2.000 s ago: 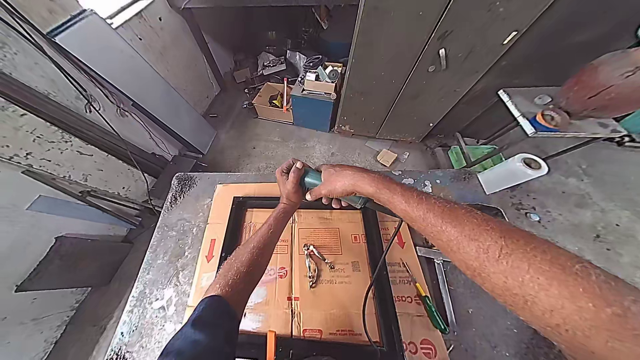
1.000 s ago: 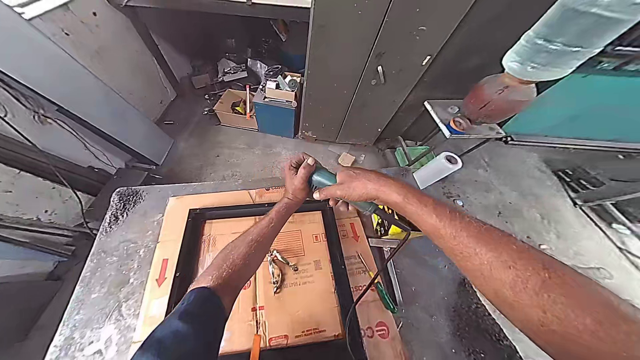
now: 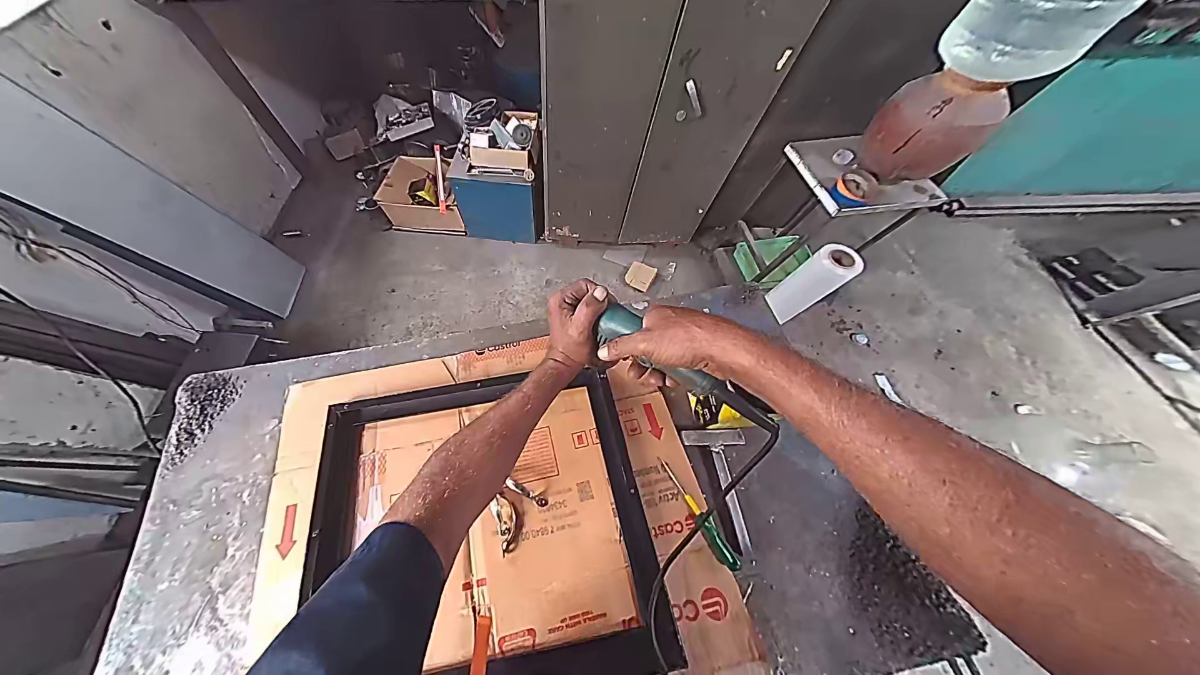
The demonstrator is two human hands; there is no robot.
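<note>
My left hand is closed around the front end of a green corded power tool, over the far right corner of a black metal frame. My right hand grips the tool's body, and its black cord hangs down across the frame's right side. The working end of the tool is hidden by my hands. The frame lies on flattened printed cardboard. Locking pliers or a similar metal hand tool lie inside the frame. A screwdriver with a green handle rests on the cardboard at right.
A metal square and a yellow-and-black item lie right of the frame on the worktable. Beyond stand a grey metal cabinet, a blue box, a white roll and a small stand with a large bottle.
Both hands still hold the tool over the frame's far side. The view has shifted, bringing more of the right-hand floor and the large bottle into sight.
</note>
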